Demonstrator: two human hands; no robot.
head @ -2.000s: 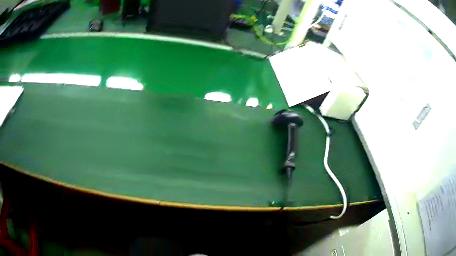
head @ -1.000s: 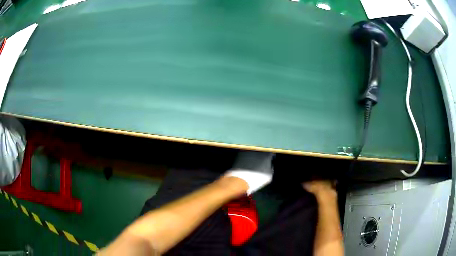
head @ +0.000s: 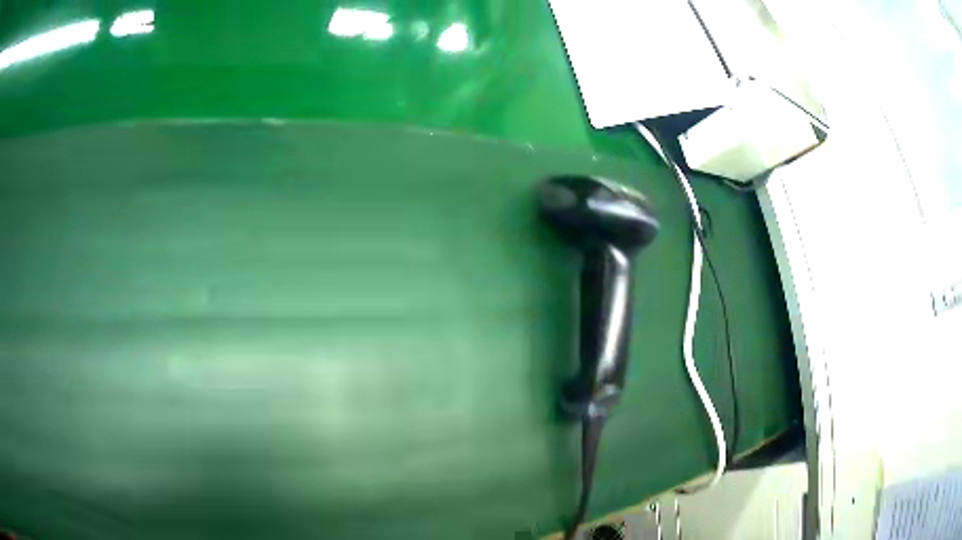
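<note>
The black barcode scanner lies on the dull green mat, right of the picture's middle. Its rounded head is toward the back and its handle points toward me. Its thin black cord runs from the handle base down over the mat's near edge. The scanner looks slightly blurred. Neither of my hands is in the picture, and nothing touches the scanner.
A white cable curves over the mat right of the scanner, beside a thin dark cord. A white box-shaped device and a white sheet are behind. The white cabinet bounds the right side. The shiny green strip lies at the back.
My view has moved up and closer to the bench. My two hands, seen below the bench edge a second ago, are out of the picture. The scanner looks larger and still lies on the mat.
</note>
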